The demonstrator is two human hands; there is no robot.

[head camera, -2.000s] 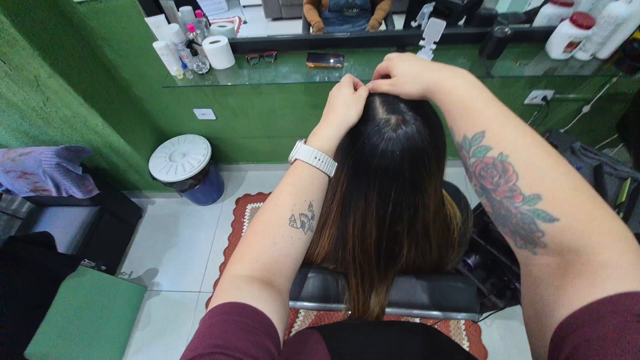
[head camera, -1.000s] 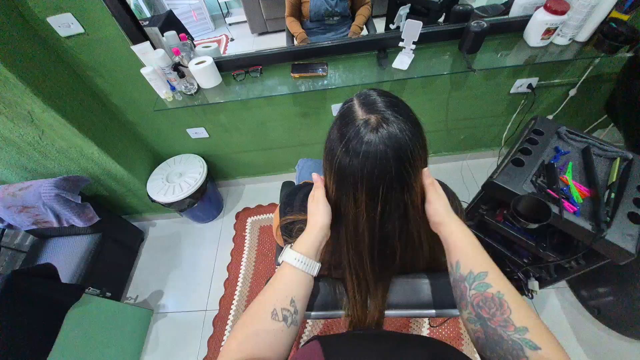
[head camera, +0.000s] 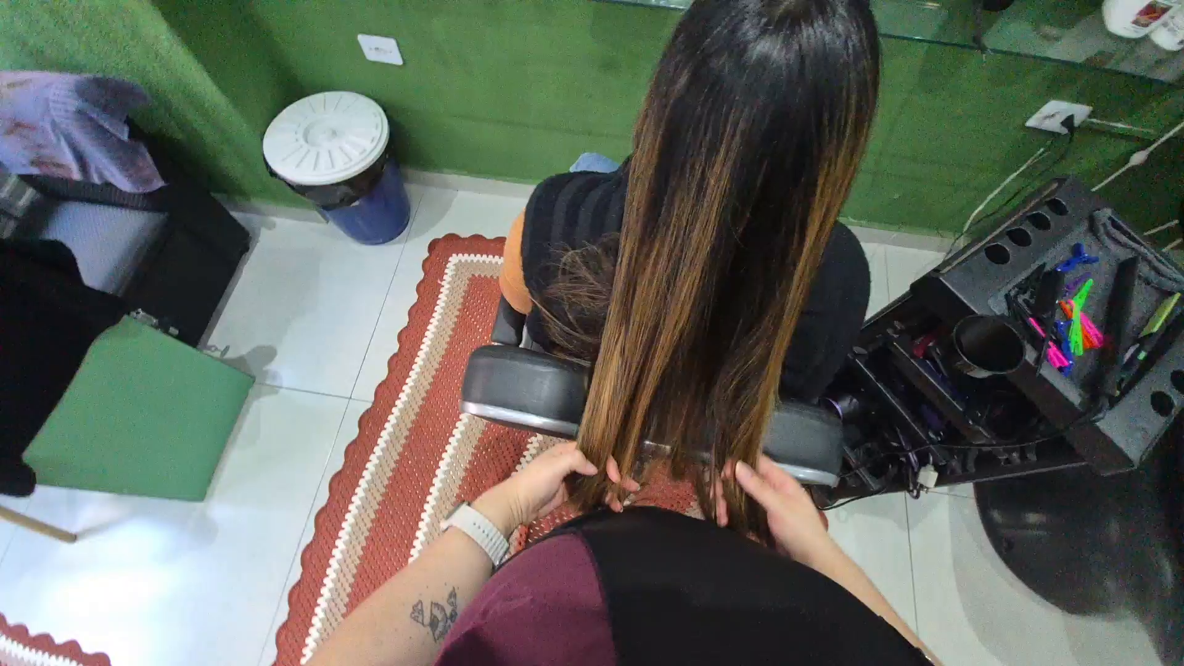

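A seated person's long, straight hair (head camera: 712, 231), dark at the crown and lighter brown toward the tips, hangs over the low back of a black salon chair (head camera: 523, 384). At its left lower ends, my left hand (head camera: 564, 476), below a white watch, holds strands between thumb and fingers. My right hand (head camera: 772, 499) grips the ends on the other side, some fingers hidden behind the hair. A shorter loose bunch of hair (head camera: 583, 291) lies over the person's left shoulder area, apart from the main length.
A black trolley (head camera: 1133, 435) with colored hair clips (head camera: 1078, 319) stands at right. A lidded blue bin (head camera: 365, 208) is by the green wall. A red and cream crocheted rug (head camera: 370, 518) lies under the chair. A glass shelf (head camera: 1027, 55) crosses the upper right.
My hands have moved from the top of the head, down the sides of the hair, to its lower ends. The view has tilted downward, and the mirror is out of sight.
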